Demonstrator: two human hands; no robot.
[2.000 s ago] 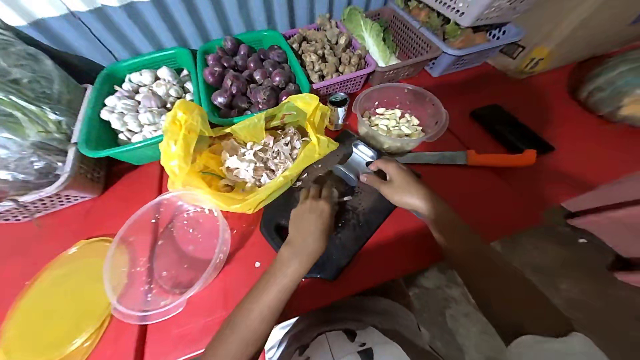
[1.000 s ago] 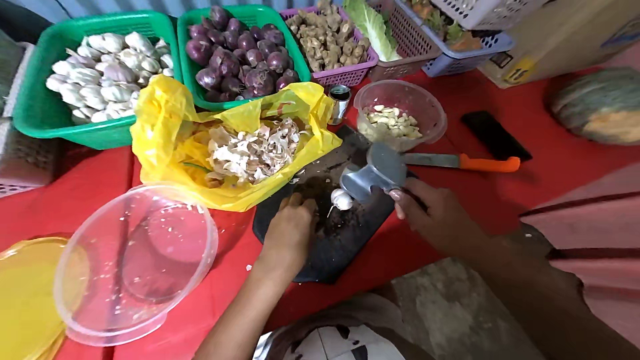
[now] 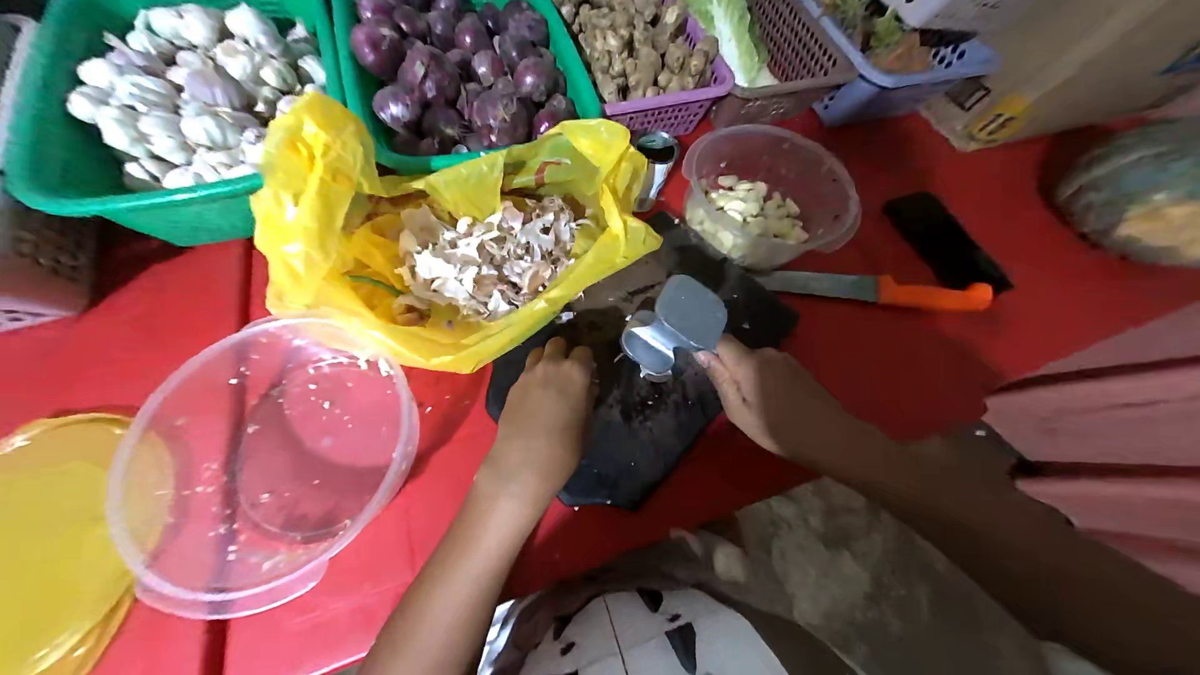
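My right hand [image 3: 755, 389] grips the handle of a grey metal meat mallet [image 3: 691, 314], its head over the dark chopping board [image 3: 623, 459]. A piece of garlic [image 3: 656, 375] shows at the lower edge of the mallet head. My left hand [image 3: 555, 398] rests on the board's left part, fingers curled down; whether something is under them is hidden. Just beyond it lies a yellow plastic bag [image 3: 319, 206] with garlic skins [image 3: 487, 262]. A clear plastic tub [image 3: 834, 202] holding peeled garlic cloves [image 3: 755, 211] stands at the board's far right corner.
A knife with an orange handle [image 3: 933, 293] and a black phone [image 3: 945, 242] lie on the right. A clear plastic bowl [image 3: 408, 422] sits at left beside a yellow lid [image 3: 56, 525]. Behind stand baskets of garlic bulbs [image 3: 211, 89], red onions [image 3: 469, 70] and ginger [image 3: 637, 47].
Two seconds ago my hands were closer together on the board; my left hand has since moved off to the left. The white garlic bulb seen beside the mallet a second ago is now mostly hidden.
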